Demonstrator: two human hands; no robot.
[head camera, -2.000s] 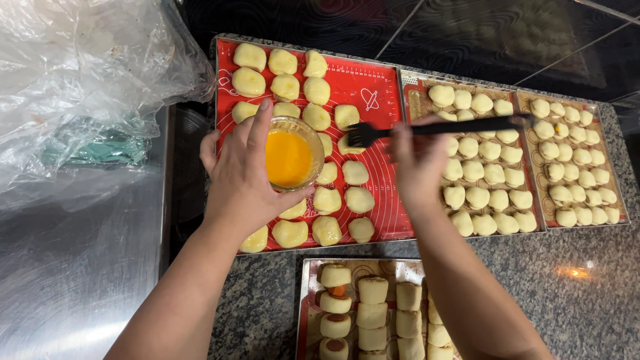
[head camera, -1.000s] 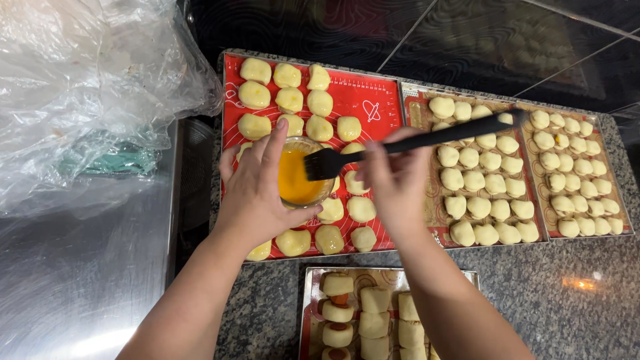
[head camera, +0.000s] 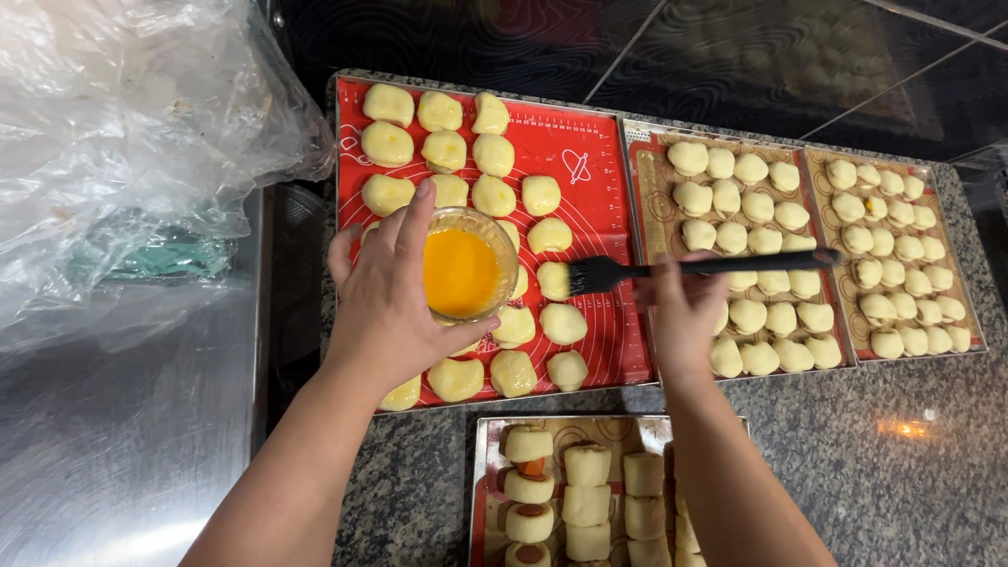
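Observation:
My left hand (head camera: 394, 291) holds a small glass bowl (head camera: 510, 264) of yellow-orange liquid, apparently egg wash, above a tray lined with a red silicone baking mat (head camera: 610, 205). My right hand (head camera: 685, 307), slightly blurred, grips the black handle of a pastry brush (head camera: 602, 276). The brush's bristles are at the side of a dough bun (head camera: 554, 281) in the mat's right-hand column. Several buns around the bowl look glossy, such as the one at the lower middle (head camera: 513, 373). The bowl and left hand hide some of the buns.
Two more trays of dough pieces (head camera: 748, 316) (head camera: 916, 281) stand to the right against dark wall tiles (head camera: 709, 63). Nearest me, a tray of dough rolls (head camera: 587, 504) sits on the granite counter (head camera: 906, 472). Clear plastic bags (head camera: 157, 118) lie over a steel surface (head camera: 126, 441) at left.
The brush was in the bowl one second ago; it has moved right, out of the bowl, to a bun. My left hand still holds the bowl over the red mat.

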